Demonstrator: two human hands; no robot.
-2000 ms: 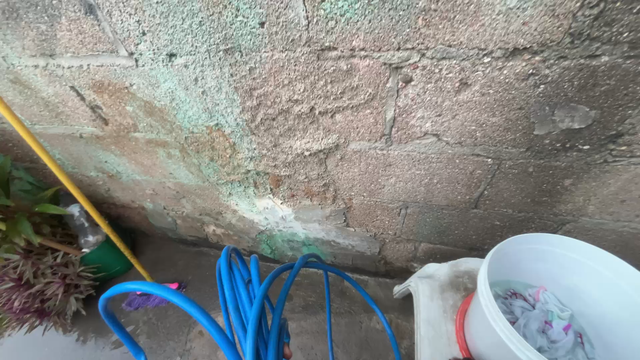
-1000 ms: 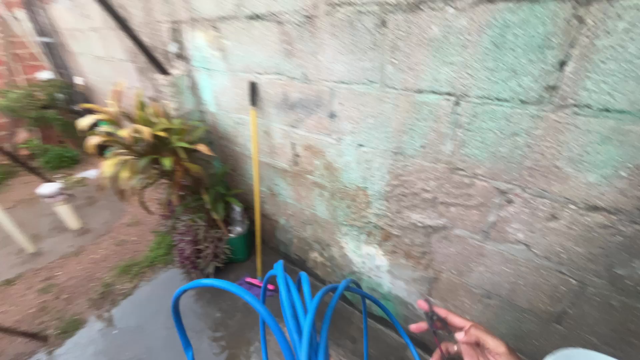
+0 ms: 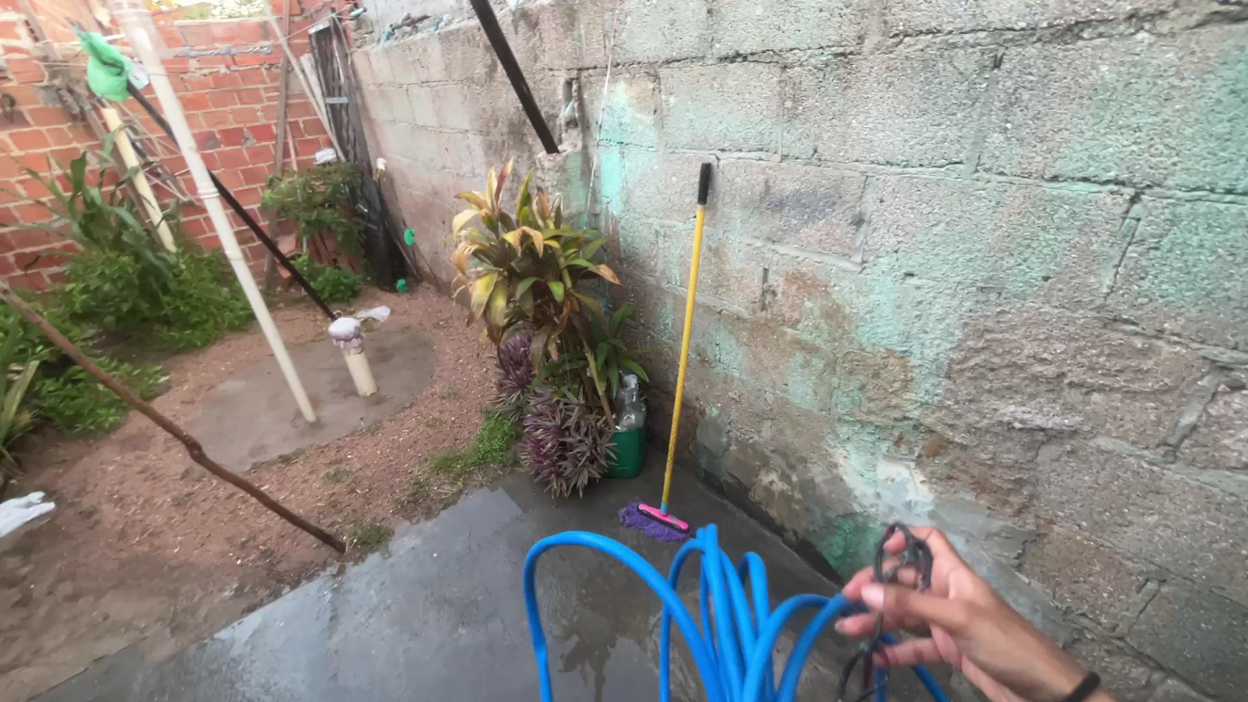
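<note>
My right hand [image 3: 941,614], at the lower right, has its fingers closed on a dark cord [image 3: 905,561] that hangs in loops. Its fingertips are beside a coiled blue hose [image 3: 726,609], whose loops rise from the bottom edge. A black band is around the wrist. My left hand is out of view, and the lower part of the coil is cut off by the frame.
A purple mop with a yellow handle [image 3: 685,361] leans on the block wall [image 3: 975,244]. Left of it are leafy plants [image 3: 546,283] and a green container [image 3: 627,452]. A thin wooden pole [image 3: 185,439] slants over the dirt; a white pipe [image 3: 214,205] stands behind.
The view has swung left and up, away from the white bucket to the yard. My right hand, largely unseen two seconds ago, now shows with the dark cord beside the hose.
</note>
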